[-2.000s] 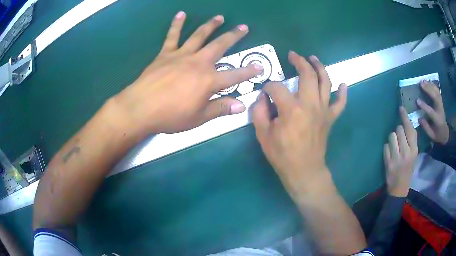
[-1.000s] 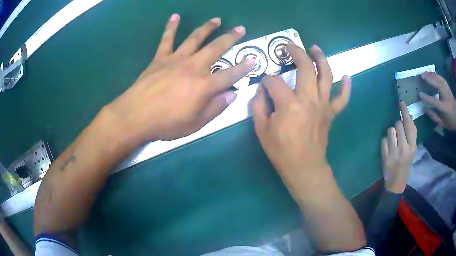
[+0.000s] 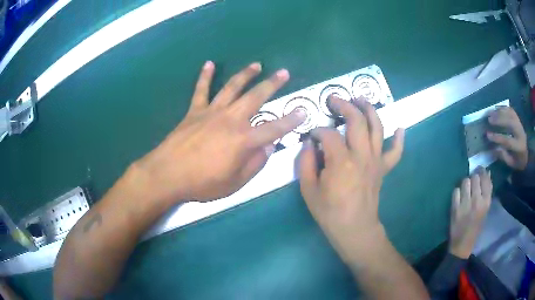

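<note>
A silver four-station housing plate [image 3: 346, 75] lies against the white guide rail [image 3: 234, 199], with dark-ringed round inserts in its circles. My left hand [image 3: 205, 137] is spread over the plate's left end, its index fingertip on an insert [image 3: 301, 115]; it grips nothing. My right hand [image 3: 349, 170] is at the plate's near edge, with a fingertip on the third insert from the left [image 3: 335, 96]. Its thumb is bent near the index finger; whether something small lies between them is hidden. The rightmost insert [image 3: 366, 88] is uncovered.
A perforated plate [image 3: 64, 212] lies at the lower left beside a yellow-tipped part [image 3: 22, 235]. A metal bracket [image 3: 22, 111] sits on the far left rail. At right, another person's hands [image 3: 507, 137] touch a plate [image 3: 476, 140]. A pale metal bar [image 3: 498, 63] crosses the right rail end.
The housing plate has slid right under my hands, so all four circles now show at least partly. The perforated plate at lower left shows more. The view has shifted, placing things lower.
</note>
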